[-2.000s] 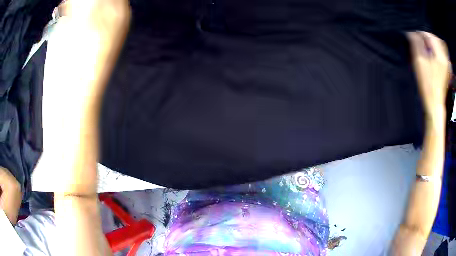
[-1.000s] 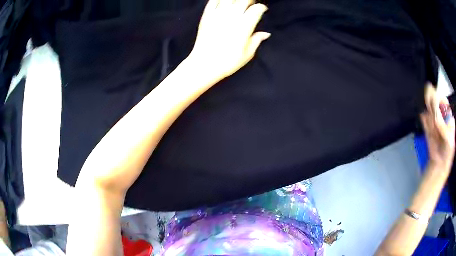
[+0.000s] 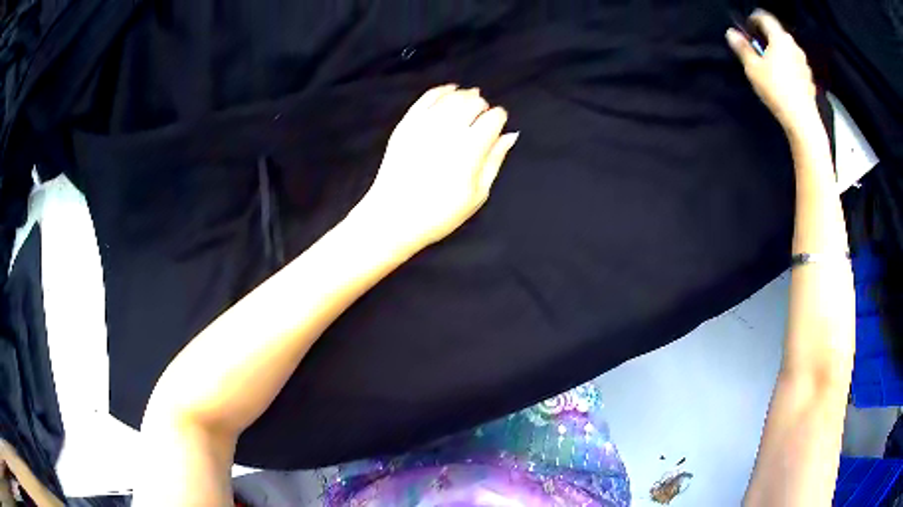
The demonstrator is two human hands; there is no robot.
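A large black garment or panel [image 3: 594, 228] lies spread in front of me, its curved near edge hanging towards my body. My left hand [image 3: 446, 158] is on its middle with bent fingers; the glare and the hand's back hide whether it pinches cloth. My right hand [image 3: 777, 64] is at the upper right over black cloth, holding small snips [image 3: 758, 46], of which a dark tip and a blue part show. A narrow greyish line [image 3: 267, 208] runs down the cloth left of my left hand. A small pale loop-like mark [image 3: 408, 52] shows above that hand.
More crumpled black cloth [image 3: 25, 89] lies at the far side and both ends. White tabletop [image 3: 74, 297] shows at the left. Blue crates or sheeting [image 3: 876, 327] are at the right. Scraps [image 3: 671, 486] lie on the grey floor. Part of another person's arm [image 3: 25, 475] shows at lower left.
My left hand has moved from the left side to the middle, then nearer my body, with the cloth's near edge lower. My right hand went down, then up and inward.
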